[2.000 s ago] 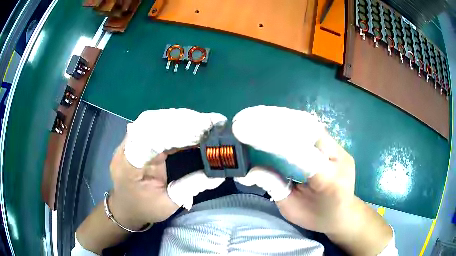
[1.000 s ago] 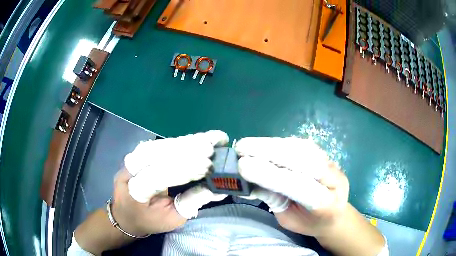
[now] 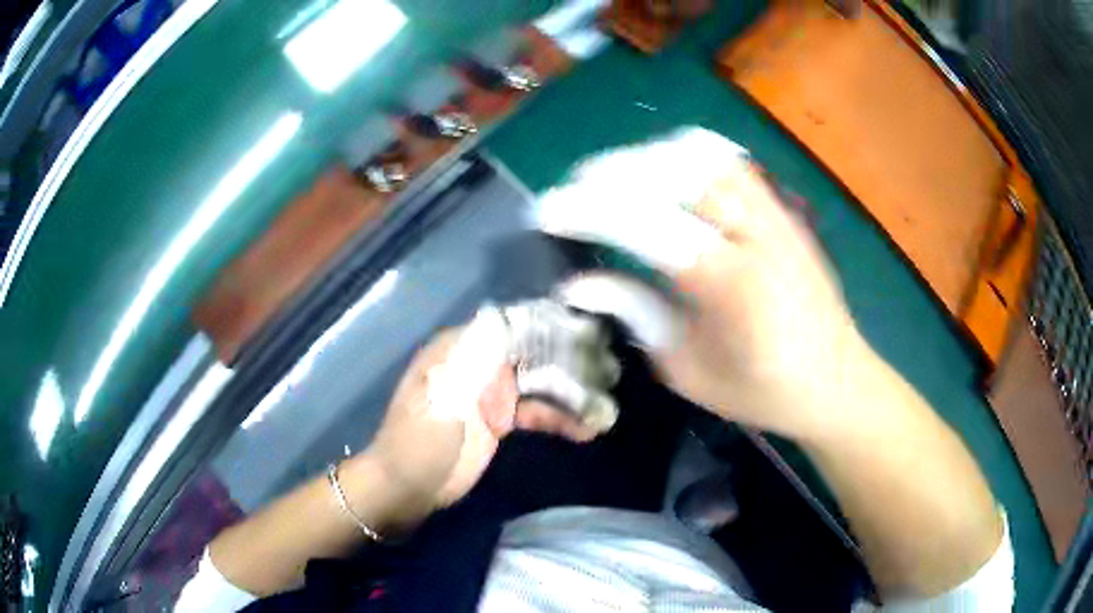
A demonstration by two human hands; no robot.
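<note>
My right hand [image 3: 755, 275], with white finger cots, is blurred and reaches left across the centre. Its thumb and fingers pinch a dark grey block [image 3: 525, 266], seemingly the assembled inductor; its copper window does not show. My left hand [image 3: 450, 413] is just below, palm partly up with fingers curled. Its fingertips are blurred, so whether it holds anything cannot be told. A brown carrier strip [image 3: 282, 269] lies up and left of both hands, bearing spaced grey inductors [image 3: 450, 120] with silvery pins. The block is apart from the strip.
The orange tray [image 3: 887, 156] lies at upper right. The brown board [image 3: 1049, 449] with rows of cores [image 3: 1067, 317] is at the right edge. More brown strips [image 3: 653, 18] are at the top. A dark metal rail runs beside the carrier strip.
The view has turned left. My hands have parted; the block, earlier between both hands, is now at my right fingertips. The two coil-bearing cores on the green surface no longer show.
</note>
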